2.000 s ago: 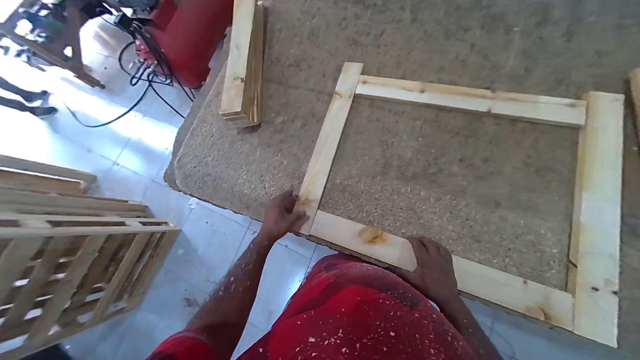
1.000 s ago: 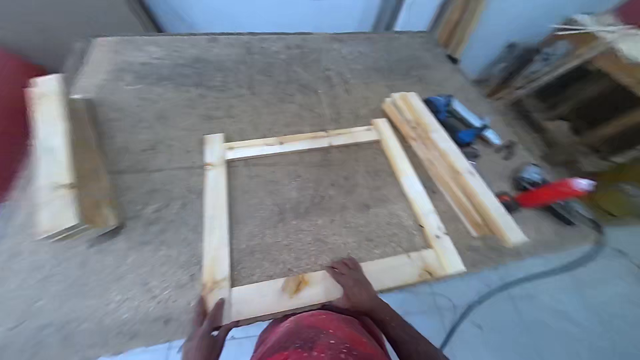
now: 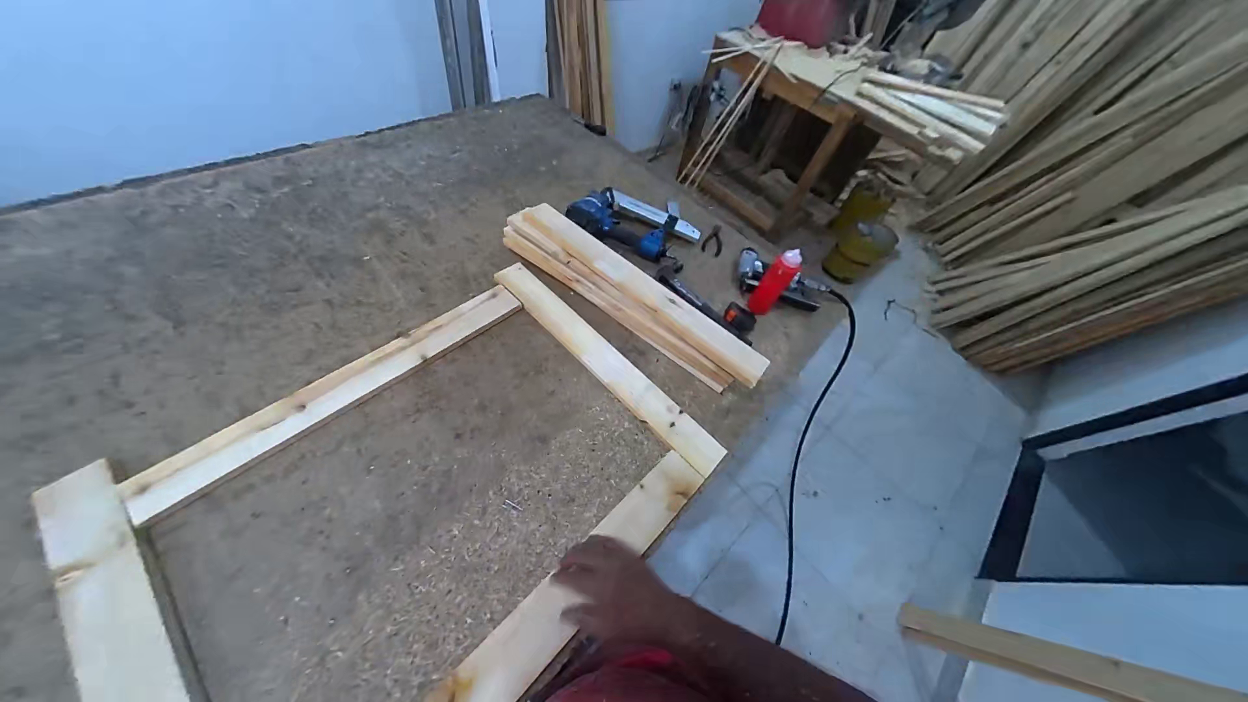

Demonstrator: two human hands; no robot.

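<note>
Four wooden boards lie as a rectangular frame on the particleboard worktable [image 3: 322, 244]. My right hand [image 3: 619, 590] rests on the near board [image 3: 639, 517], its fingers slightly blurred; whether it grips the edge is unclear. The near board meets the right board [image 3: 609, 366] at the table's edge. Across from it lies the far board [image 3: 322, 405], and the wide left board [image 3: 112, 595] runs out of view at the bottom. Beside the right board is a stack of boards [image 3: 634, 292]. My left hand is out of view.
Right of the stack lie a blue power tool [image 3: 624, 224], pliers [image 3: 713, 241], a red squeeze bottle [image 3: 775, 282] and a pneumatic nailer [image 3: 751, 268]. A black hose [image 3: 801, 458] trails to the tiled floor. Long boards [image 3: 1102, 195] lean at the right, near a wooden side table [image 3: 809, 88].
The view has swung strongly toward the right end of the table. My left hand, on the frame's corner earlier, has left the view. My right hand remains at the near board.
</note>
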